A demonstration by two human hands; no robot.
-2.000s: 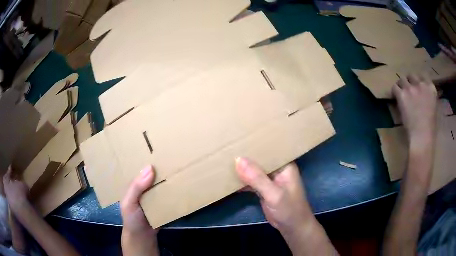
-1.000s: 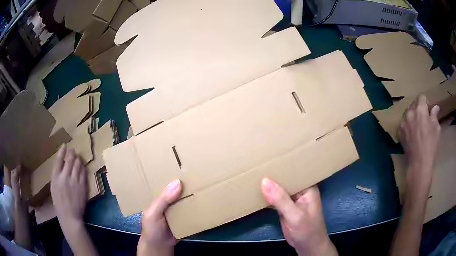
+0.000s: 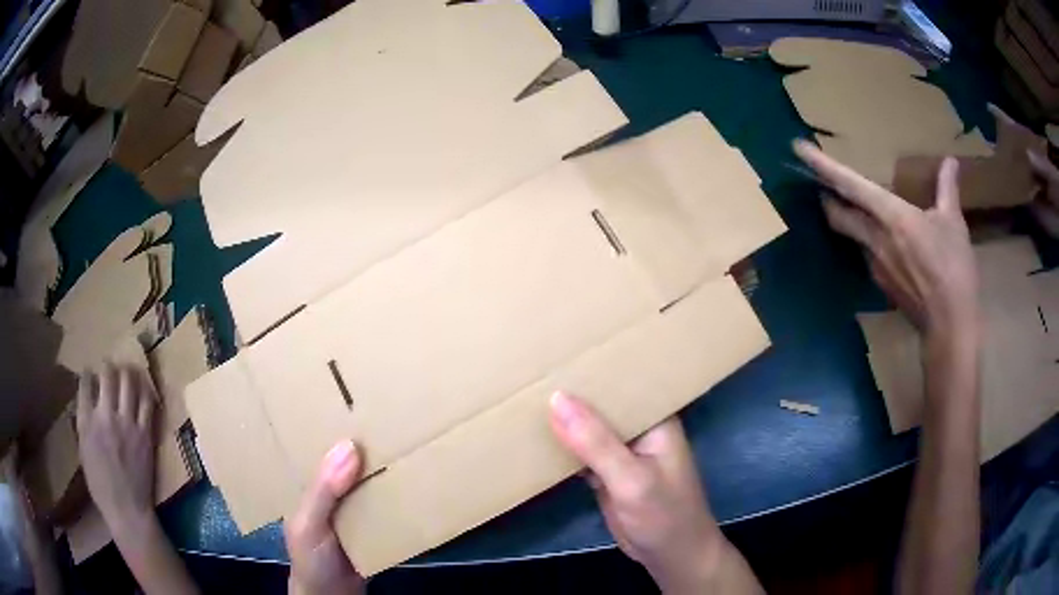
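A flat tan die-cut box blank [image 3: 465, 279] lies tilted in front of me, its notched lid panel at the far side and two short dark slots in the middle panel. My left hand [image 3: 325, 523] holds the near left corner, thumb on top beside the front panel. My right hand [image 3: 639, 488] holds the near edge of the front panel, thumb on top, fingers underneath and mostly hidden. Layered edges show under the blank at its right end. The panels are flat, none standing up.
A person's hand [image 3: 116, 436] rests on a stack of blanks [image 3: 174, 384] at left. Another person's hands work over blanks at right [image 3: 952, 349]. A cardboard scrap [image 3: 799, 407] lies on the dark table [image 3: 743, 465]. Folded boxes [image 3: 174, 93] are far left; a grey device [image 3: 790, 9] is at the far edge.
The view has shifted, and the blank and my hands appear further left. My grip looks the same. The hand at right has lifted with fingers spread; the hand at left remains over the stack.
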